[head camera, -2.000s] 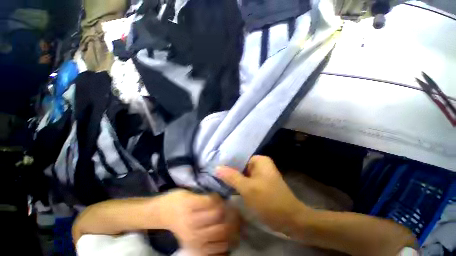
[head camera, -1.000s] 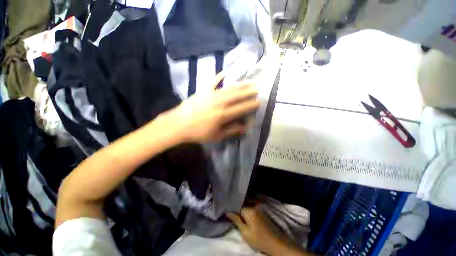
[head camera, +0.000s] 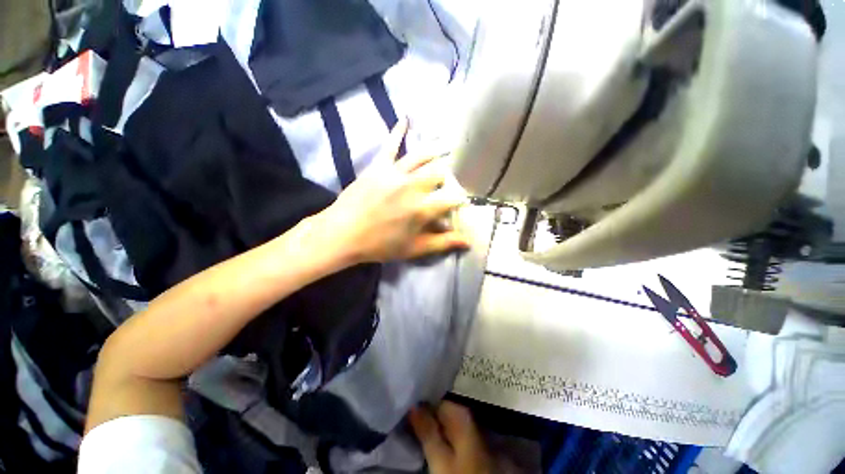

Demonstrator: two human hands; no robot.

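Note:
The garment [head camera: 422, 305], dark cloth with a pale grey-blue wrong side, runs from the machine down over the table's front edge. My left hand [head camera: 403, 208] lies on it with the fingers apart, just left of the presser foot [head camera: 526, 230]. My right hand [head camera: 454, 440] is low at the front edge, its fingers on the lower part of the garment; the wrist is cut off by the picture's edge. The needle tip is hard to make out. The sewing machine head [head camera: 593, 120] covers the upper right.
Red-handled thread snips [head camera: 695, 329] lie on the white table [head camera: 556, 343], right of the garment. White cut pieces [head camera: 797, 398] are at the right edge. A blue basket [head camera: 639, 454] shows below. Dark cloth [head camera: 28, 370] and a red-and-white box [head camera: 69, 83] are at left.
The view has shifted, and the machine head now fills the upper right. My left hand went from gathering cloth low down to lying on it near the needle. My right hand remains low.

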